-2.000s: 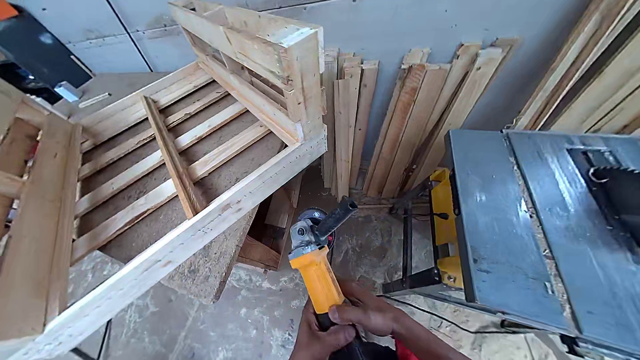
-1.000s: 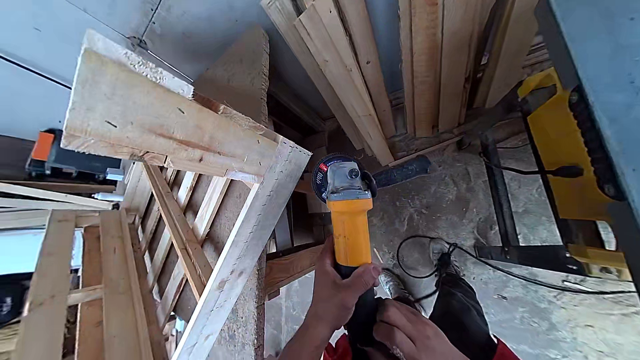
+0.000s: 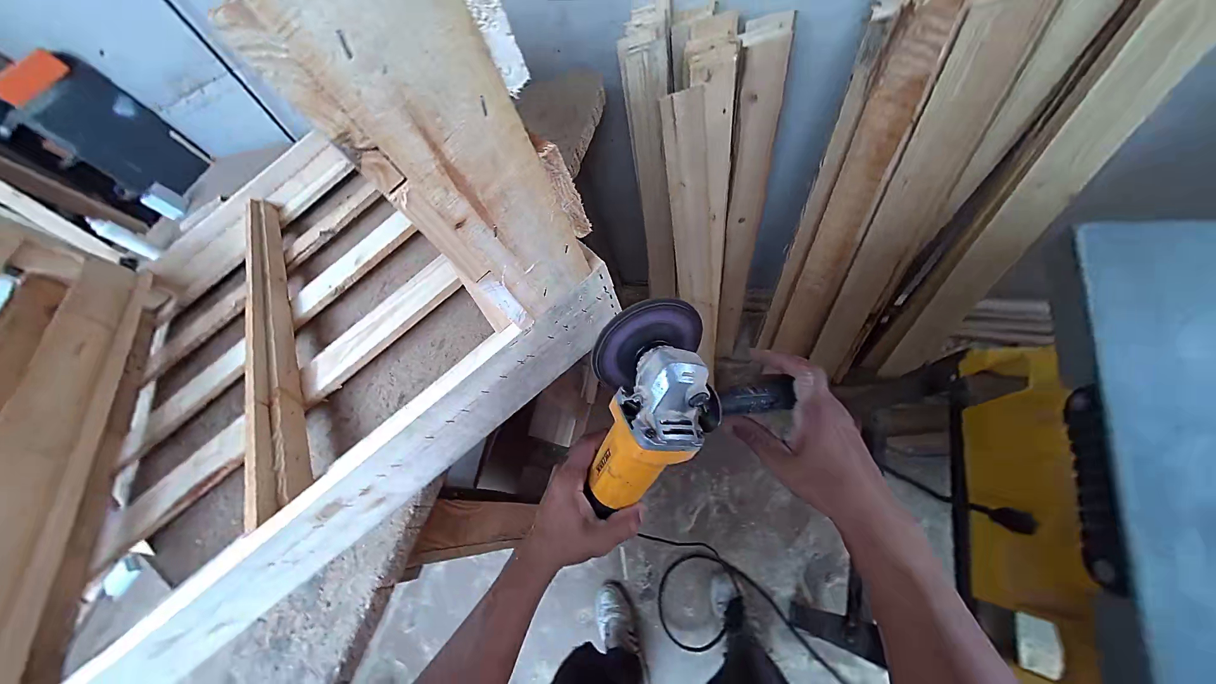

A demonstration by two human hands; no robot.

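Observation:
An angle grinder [image 3: 646,432] with a yellow body, metal gear head and dark side handle is held in front of me. My left hand [image 3: 578,513] is closed around the lower part of its yellow body. My right hand [image 3: 803,432] is at the end of the side handle [image 3: 757,395], thumb on one side and fingers on the other; whether it grips firmly is hard to tell. The grinder's round disc [image 3: 648,340] faces up beside the corner of a pale wooden frame [image 3: 494,366]. Slats cross the frame, and staples show along its rail.
Wooden boards [image 3: 703,190] lean on the wall behind. A blue-grey machine table [image 3: 1154,418] with a yellow housing [image 3: 1012,484] stands at the right. A black cable [image 3: 686,600] loops on the floor by my feet. At the upper left sits a dark case [image 3: 119,123].
My right hand has moved from the grinder's lower body to its side handle. The grinder's disc has come up beside the wooden frame's corner. The view has shifted.

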